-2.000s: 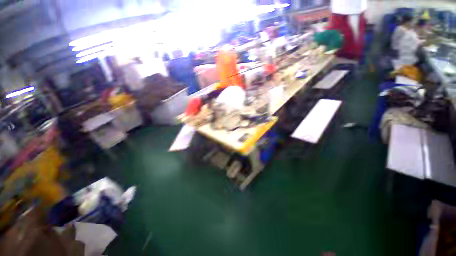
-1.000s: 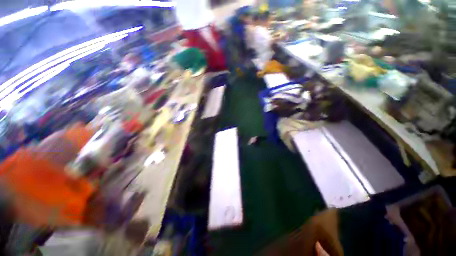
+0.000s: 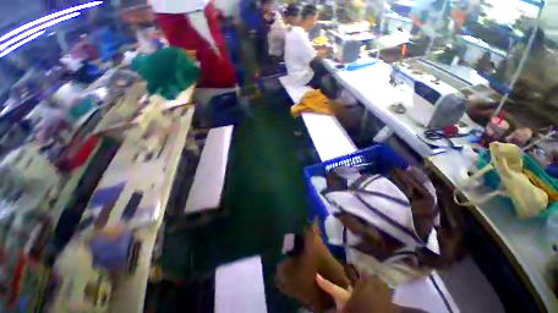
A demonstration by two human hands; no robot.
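Observation:
Brown cloth pieces (image 3: 313, 260) hang at the bottom centre, with more brown cloth at the lower edge. One hand, which looks like my right hand (image 3: 334, 292), is partly visible, its fingers against the brown cloth and holding it. The cloth and picture edge hide the rest of that hand. My left hand is not seen. Just beyond, a blue plastic crate (image 3: 315, 197) stands under a heap of white and brown garment pieces (image 3: 373, 205).
White benches (image 3: 209, 168) line both sides of a green-floored aisle (image 3: 263, 165). Mustard-yellow cloth (image 3: 315, 103) lies on the right bench. A seated person (image 3: 300, 55) is at the right-hand sewing table (image 3: 373, 92). A cluttered table (image 3: 156, 183) runs along the left. Black-handled scissors (image 3: 435, 133) lie right.
The view has swung right and moved forward along the aisle. The crate and garment heap are now closer. More of the brown cloth and the hand on it shows.

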